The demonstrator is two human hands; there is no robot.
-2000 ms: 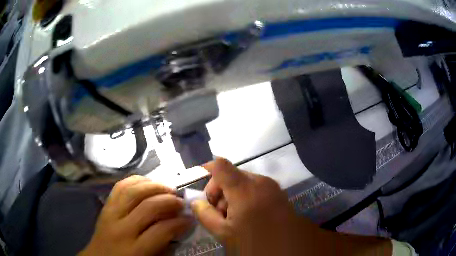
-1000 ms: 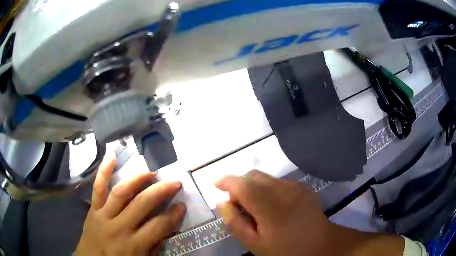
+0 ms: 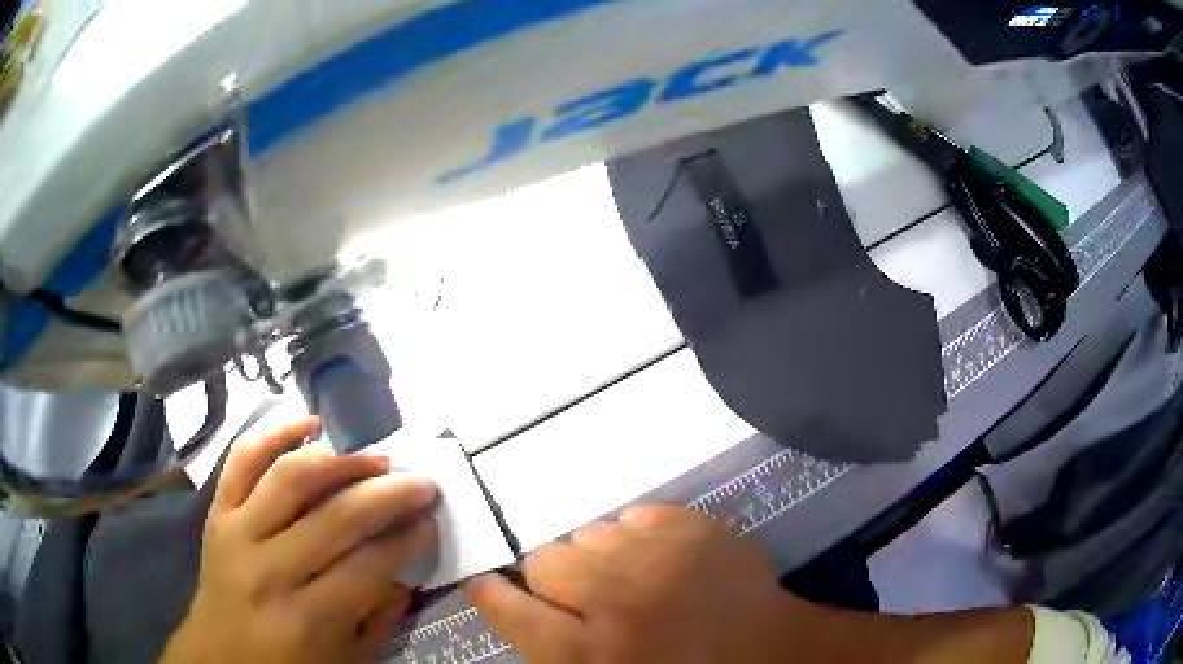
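Observation:
A whitish fabric panel [image 3: 465,525] with a thin dark strip along its right edge lies below the needle area. My left hand [image 3: 311,532] lies flat on it, fingers spread near the dark grey guard [image 3: 353,396] at the needle. My right hand [image 3: 636,590] is at the panel's lower right corner, its thumb and fingers holding the edge. The white machine head [image 3: 545,117] with blue lettering is above. The needle tip cannot be made out in the glare.
A curved dark pattern piece [image 3: 811,311] lies right of the needle. Black-handled scissors [image 3: 1025,266] and a green-handled tool [image 3: 1018,188] lie further right. A ruler strip [image 3: 778,486] runs along the table's front edge. Dark grey fabric [image 3: 136,571] is at left.
The view has shifted, so the machine head shows further left. My left hand has gone from pinching the panel to lying on it. My right hand has moved down to the panel's corner.

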